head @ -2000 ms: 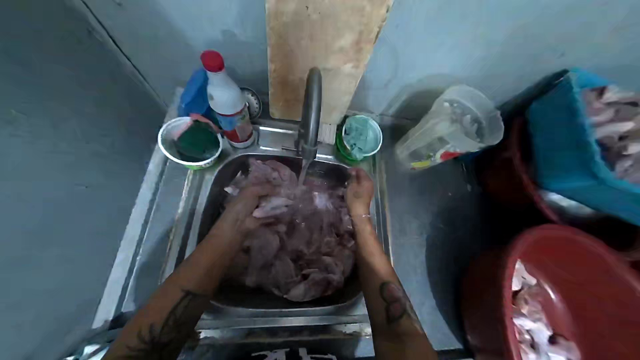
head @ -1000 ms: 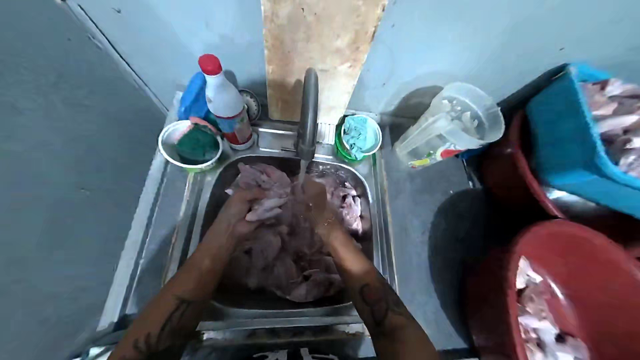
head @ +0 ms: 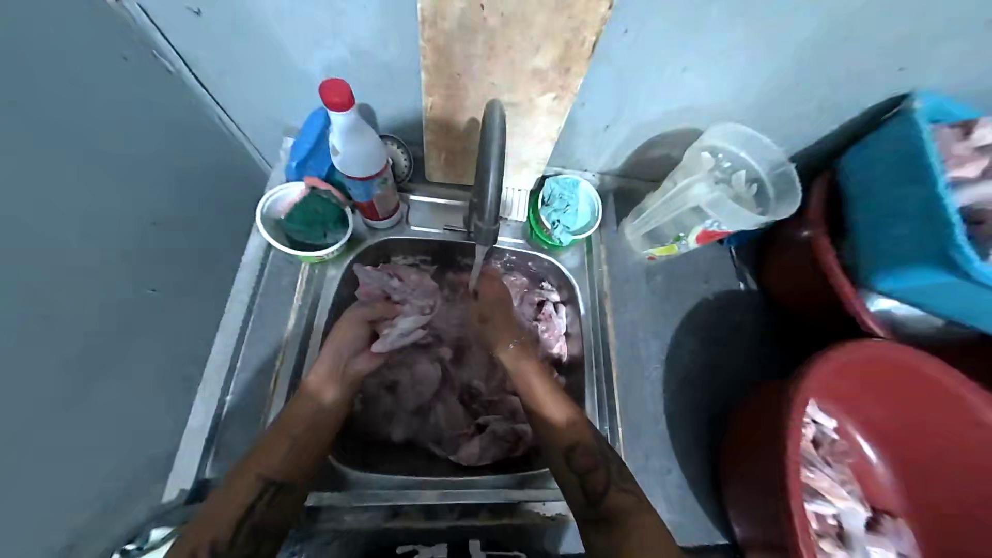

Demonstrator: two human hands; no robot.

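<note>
A stainless steel sink basin (head: 577,434) holds many pieces of raw meat (head: 418,387), which look like poultry, in cloudy water. Water runs from the dark curved faucet (head: 488,170) onto my right hand (head: 490,310), whose fingers reach down among the meat and are partly hidden. At the basin's left side, my left hand (head: 353,345) is closed around a pale piece of raw meat (head: 401,310).
Behind the basin stand a white bottle with a red cap (head: 356,147), a tub with a green scouring pad (head: 267,225) and a tub with a cloth (head: 597,213). Rightward are a clear plastic pitcher (head: 697,201), a blue crate (head: 891,209) and a red bucket (head: 922,403), the last two holding meat.
My right hand has moved from the basin's right edge to under the faucet's stream. My left hand stays at the left side with meat in it.
</note>
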